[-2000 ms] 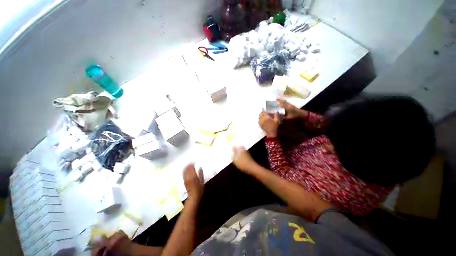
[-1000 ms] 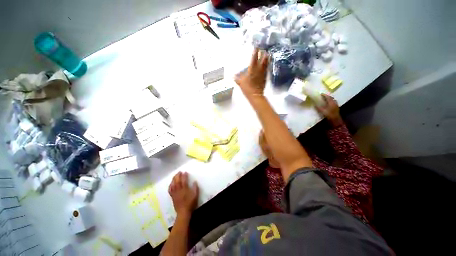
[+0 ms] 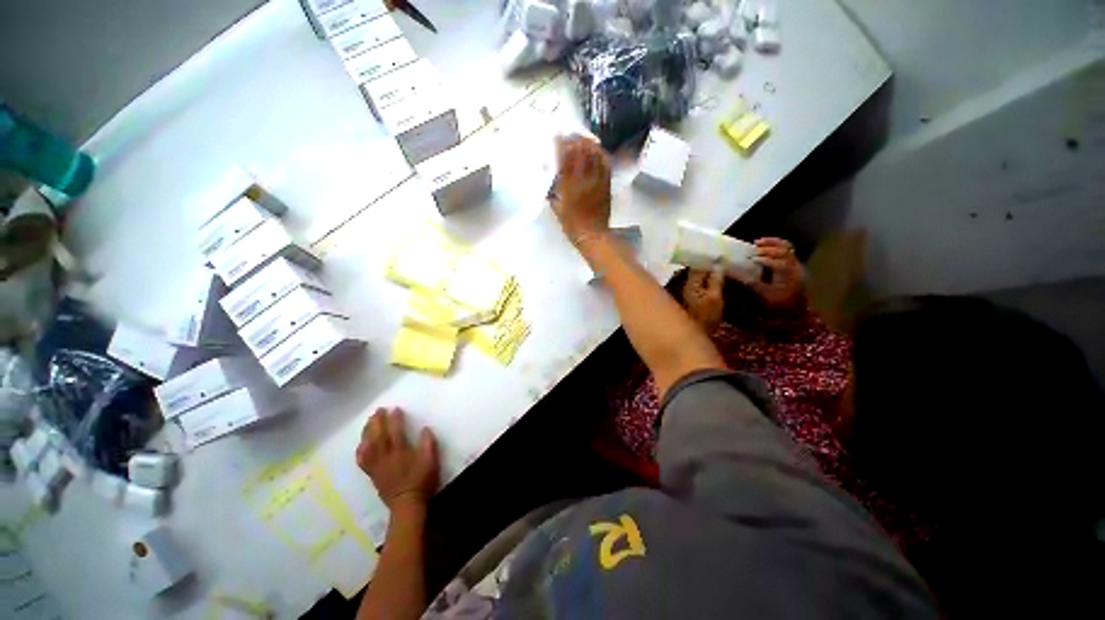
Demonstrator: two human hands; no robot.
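My left hand (image 3: 398, 458) lies on the table near its front edge, fingers slightly apart, holding nothing visible. My right hand (image 3: 582, 188) reaches across the table, palm down; a bit of something white shows at its fingertips, and I cannot tell whether it is gripped. White cartons (image 3: 291, 327) stand in short rows left of centre. A single carton (image 3: 461, 184) stands left of my right hand, beside a long row of cartons (image 3: 390, 75). Yellow label sheets (image 3: 427, 345) lie in a loose pile between my hands.
At the right, a person's hands (image 3: 776, 269) hold a white and yellow piece. A white carton (image 3: 663, 160), black bundles in plastic (image 3: 618, 87) and white lumps (image 3: 727, 30) lie beyond. A turquoise bottle (image 3: 49, 158) and another dark bundle (image 3: 97, 394) are at the left. A used label sheet (image 3: 303, 509) lies in front.
The view has shifted. My right hand came from near the front edge to the far middle and is now lower, nearer the single carton. The other person's hands have come together around the piece.
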